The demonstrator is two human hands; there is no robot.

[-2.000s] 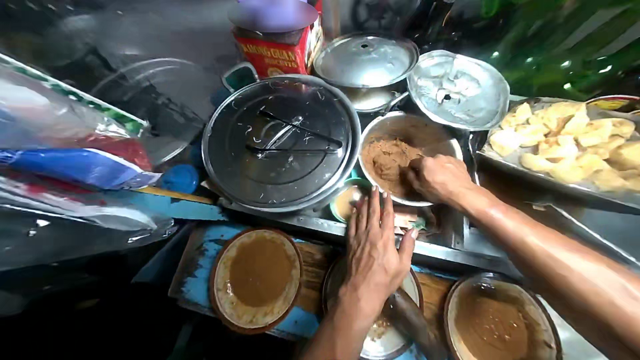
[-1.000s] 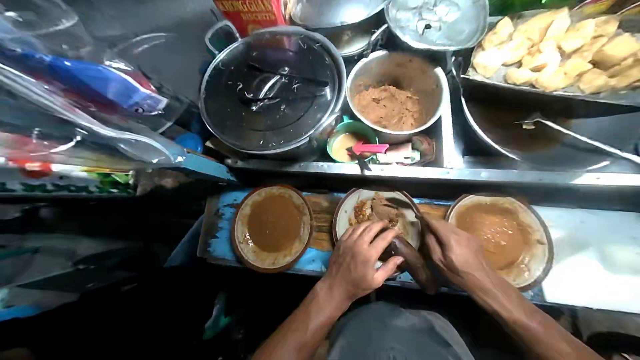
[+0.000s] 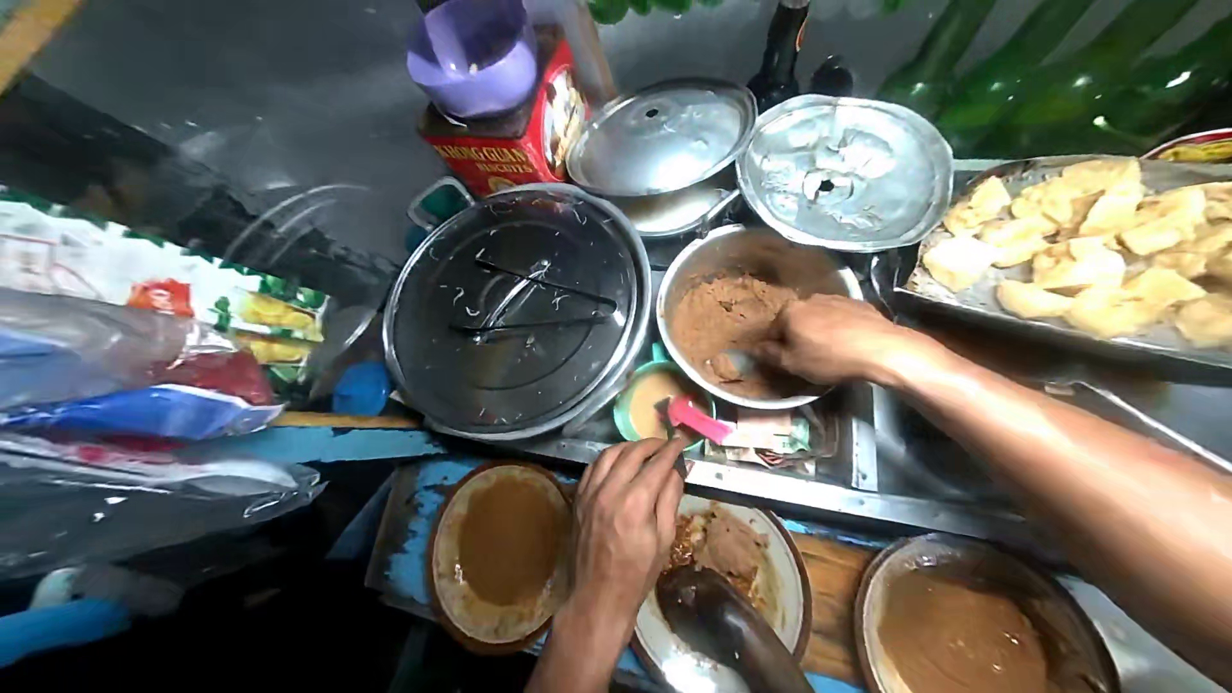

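Observation:
My right hand (image 3: 828, 337) reaches into a metal pot (image 3: 688, 274) of brown paste (image 3: 727, 313); its fingertips are hidden, so what they grip cannot be told. My left hand (image 3: 630, 500) is at the handle of a pink-ended utensil (image 3: 698, 419) in a green cup (image 3: 647, 404) of tan liquid; whether it grips it is unclear. Below, a dark pestle (image 3: 727, 616) leans on a pale plate-like mortar (image 3: 794, 577) holding a lump of brown paste (image 3: 731, 549) and reddish bits. A dish of brown sauce (image 3: 510, 539) stands left of it, another dish of sauce (image 3: 962, 626) right.
A large lidded pot (image 3: 520, 308) stands left of the paste pot. Behind are a lidded pan (image 3: 664, 140), a loose metal lid (image 3: 847, 173) and a red biscuit tin (image 3: 500, 159) with a purple container (image 3: 472, 58). A tray of fried pieces (image 3: 1078, 260) is at right, plastic packets (image 3: 144, 385) at left.
My right hand has gone from the mortar back into the paste pot. My left hand has moved from the pestle up to the green cup. The lump of paste in the mortar now shows more fully.

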